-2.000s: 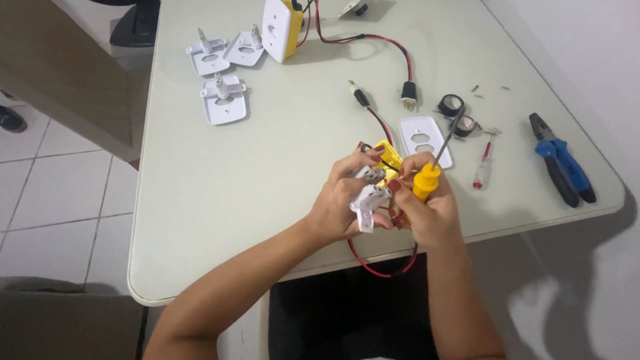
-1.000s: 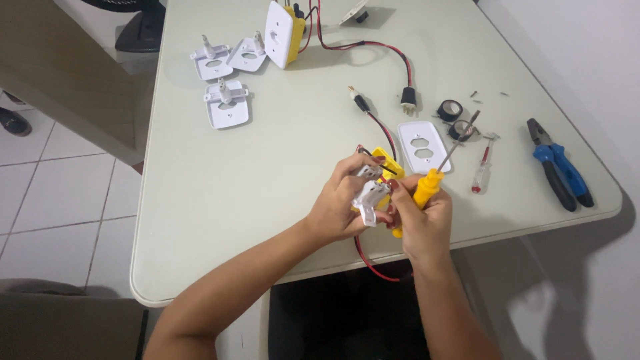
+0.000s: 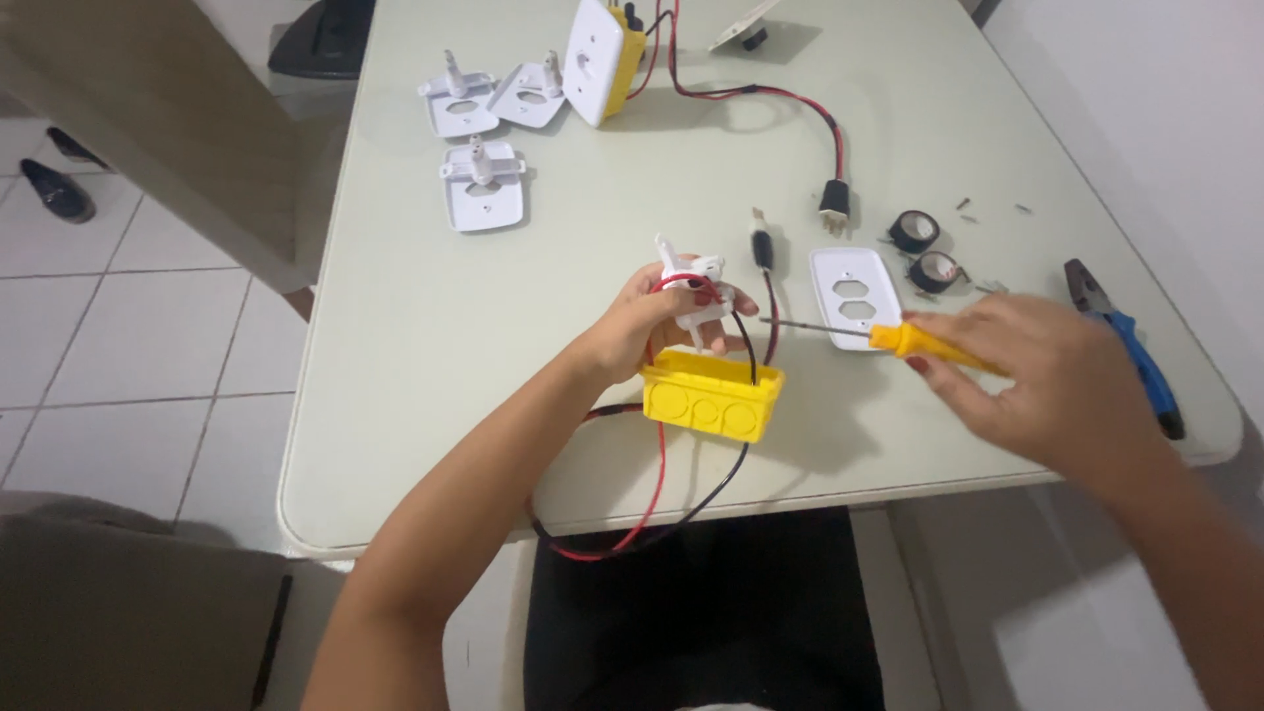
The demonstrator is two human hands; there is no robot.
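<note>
My left hand [image 3: 637, 321] holds a white plastic socket module [image 3: 696, 286] between thumb and fingers, with a red wire looped over it. Just below the hand is a yellow electrical box [image 3: 706, 400], tilted, with red and black wires running through it and curving down past the table edge. Whether a finger touches the box is unclear. My right hand [image 3: 1027, 375] grips a screwdriver with a yellow handle [image 3: 918, 346]; its shaft points left, the tip near the black wire beside the module. Below the shaft lies a white two-opening cover plate [image 3: 854, 296].
Blue-handled pliers [image 3: 1136, 355] lie at the right, near two rolls of black tape [image 3: 913, 230] and several small screws [image 3: 963, 203]. A black plug [image 3: 834, 202] ends a red-black cord. White plates [image 3: 484, 188] lie at the upper left, beside a covered yellow box [image 3: 622, 74].
My right hand has moved away to the right with the screwdriver, whose shaft now points left. The yellow box, earlier partly hidden by my hands, shows below my left hand.
</note>
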